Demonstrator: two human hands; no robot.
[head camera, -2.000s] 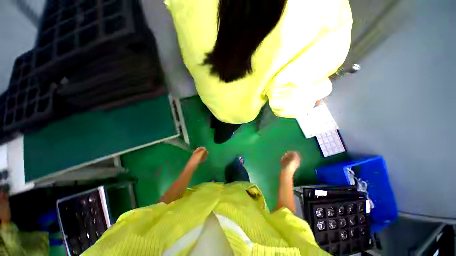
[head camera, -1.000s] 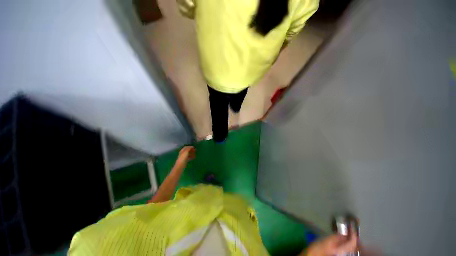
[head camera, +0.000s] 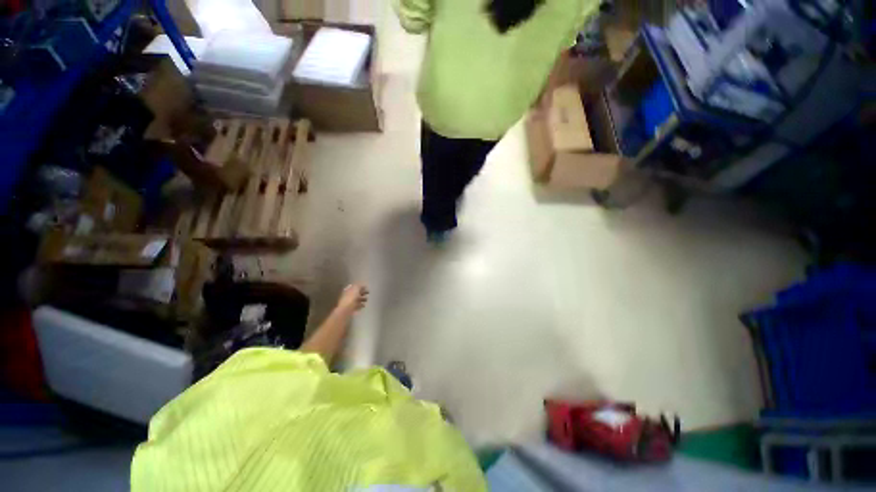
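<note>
My left hand (head camera: 353, 297) hangs in front of my yellow-green smock (head camera: 317, 423), over the pale floor, a little left of the middle. Its fingers look loosely curled and apart, with nothing seen in them. My right hand is not in the picture. A person in a yellow-green smock (head camera: 490, 67) and dark trousers is ahead of me at the top, back turned. One of my shoes shows just beyond my smock.
A wooden pallet (head camera: 259, 183), white foam blocks (head camera: 245, 72) and open cartons (head camera: 331, 82) stand left. An open carton (head camera: 576, 144) and a loaded cart (head camera: 692, 106) are upper right. A red object (head camera: 610, 430) lies lower right; blue crates (head camera: 826, 336) stand at the far right.
The grey panels and green floor around me have given way to a pale-floored area with goods. My right hand, earlier at a metal door handle, has left the picture.
</note>
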